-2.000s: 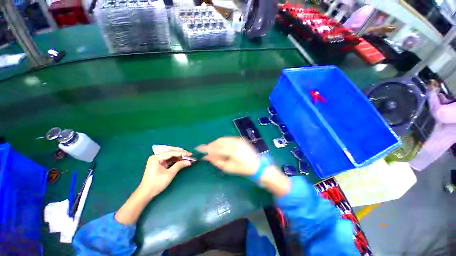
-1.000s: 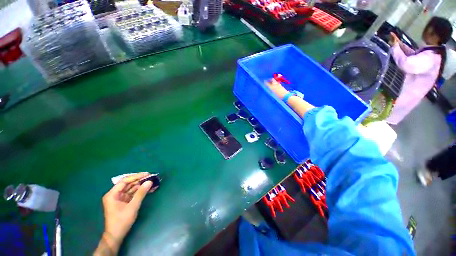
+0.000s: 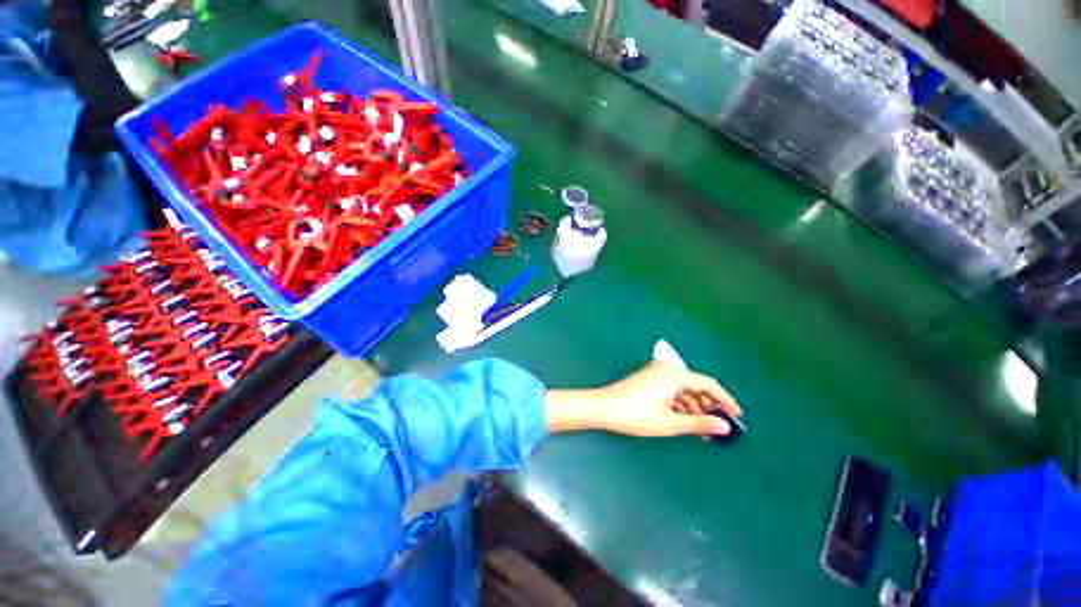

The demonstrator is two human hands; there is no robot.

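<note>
My left hand (image 3: 664, 401) is over the green bench, its fingers closed on a small dark watch body (image 3: 726, 427). A white wipe (image 3: 670, 353) sticks out from the same hand, near the knuckles. The watch body's screen side cannot be made out. My right hand is not in view.
A blue bin (image 3: 409, 267) full of red clamps (image 3: 320, 178) stands left, beside a black tray (image 3: 107, 504) of clamps. A solvent bottle (image 3: 579, 241), slim tools and white papers (image 3: 465, 301) lie nearby. A phone (image 3: 856, 519) and another blue bin (image 3: 1019, 540) are lower right.
The view has swung left, bringing in the full clamp bin and black tray. My right hand, earlier reaching into the other bin, has left view. My left hand still holds the watch body and wipe.
</note>
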